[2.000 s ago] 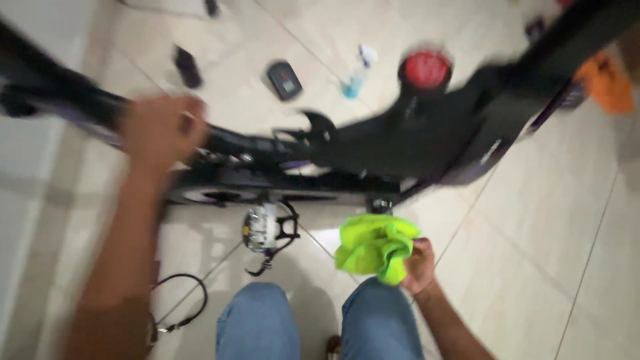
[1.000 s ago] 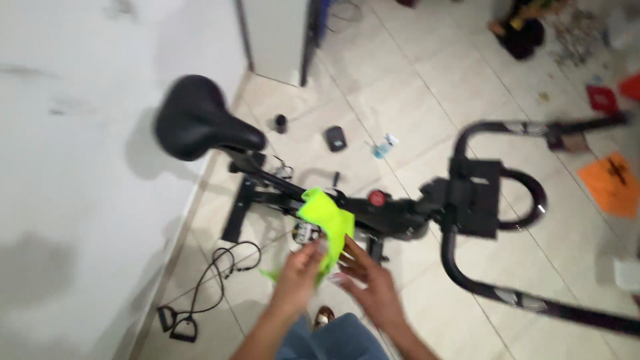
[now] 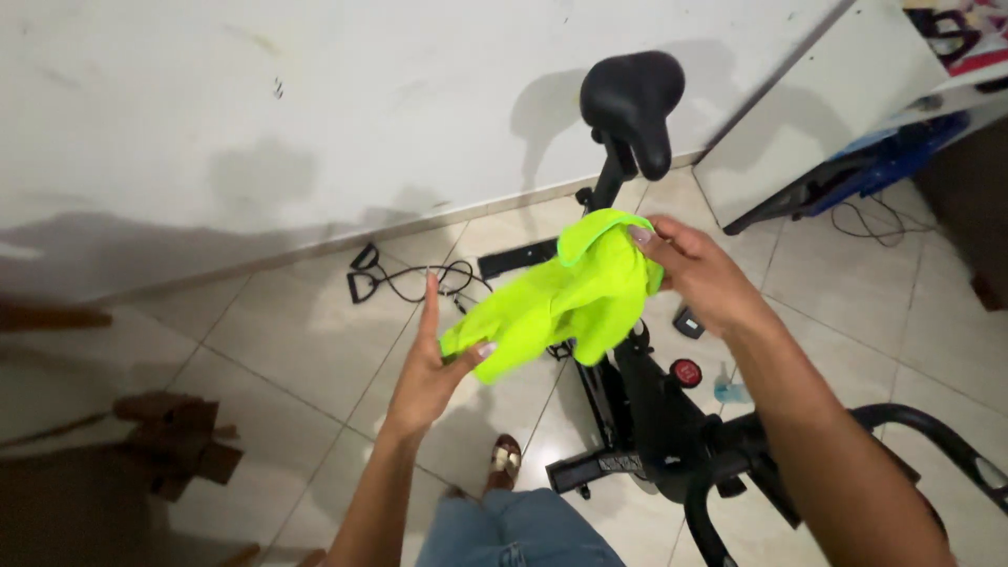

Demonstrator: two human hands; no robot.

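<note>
A neon yellow-green cloth point(image 3: 551, 303) is stretched between my two hands, in front of a black exercise bike. My left hand point(image 3: 441, 362) pinches the cloth's lower left end between thumb and fingers, with the index finger raised. My right hand point(image 3: 685, 264) grips its upper right end, thumb on top. Behind the cloth, part of the bike's frame point(image 3: 654, 402) is hidden. The black saddle point(image 3: 634, 94) stands above the cloth in view, and the handlebar point(image 3: 709, 496) is at lower right, partly behind my right forearm. A red knob point(image 3: 686, 372) sits on the frame.
Black resistance cords with handles point(image 3: 362, 276) lie on the tiled floor by the wall. Right of the bike are a small black object point(image 3: 690, 321) and a light-blue item point(image 3: 732, 392). A white cabinet point(image 3: 819, 102) stands upper right; brown wooden furniture point(image 3: 79, 488) is at lower left.
My left hand was apart from the cloth two seconds ago, near the bike; both hands now hold the cloth, raised and spread. The view has swung toward the wall.
</note>
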